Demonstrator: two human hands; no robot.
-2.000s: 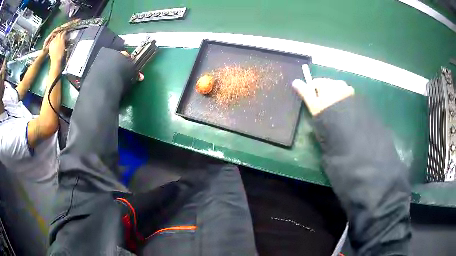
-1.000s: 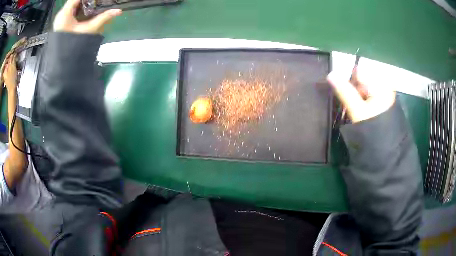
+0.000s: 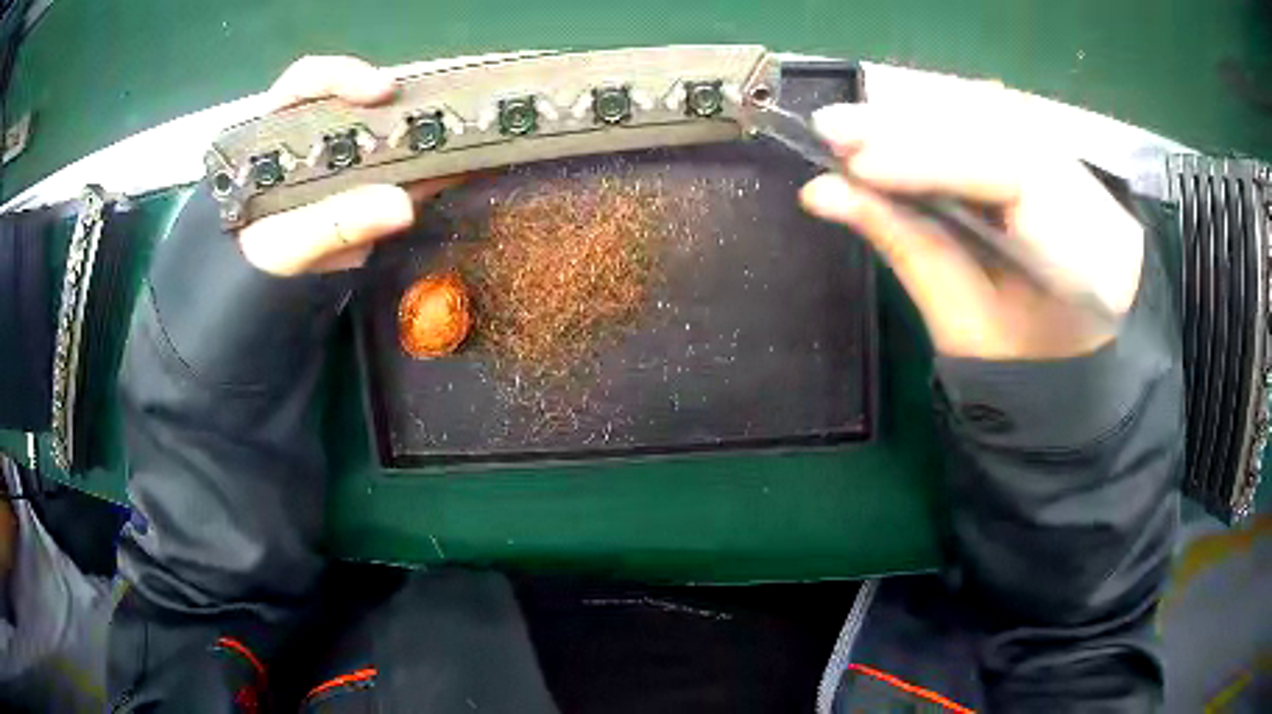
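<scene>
My left hand grips the left end of a grey-beige bar fixture, thumb below and fingers behind, held over the back of the tray. The bar has a row of dark round seats and a hole at each end. My right hand holds tweezers, whose tips are near the bar's right end; whether they touch it I cannot tell. The black tray lies below with scattered copper-coloured wire pieces and a round orange clump at their left.
Ribbed stacked bar fixtures stand at the far right. Another bar stands beside a dark block at the far left. A white strip crosses the green bench. Part of a person shows at the lower left edge.
My left hand has brought the bar from the upper left to over the tray's back edge. My right hand has turned the tweezers toward the bar's right end. The view has shifted.
</scene>
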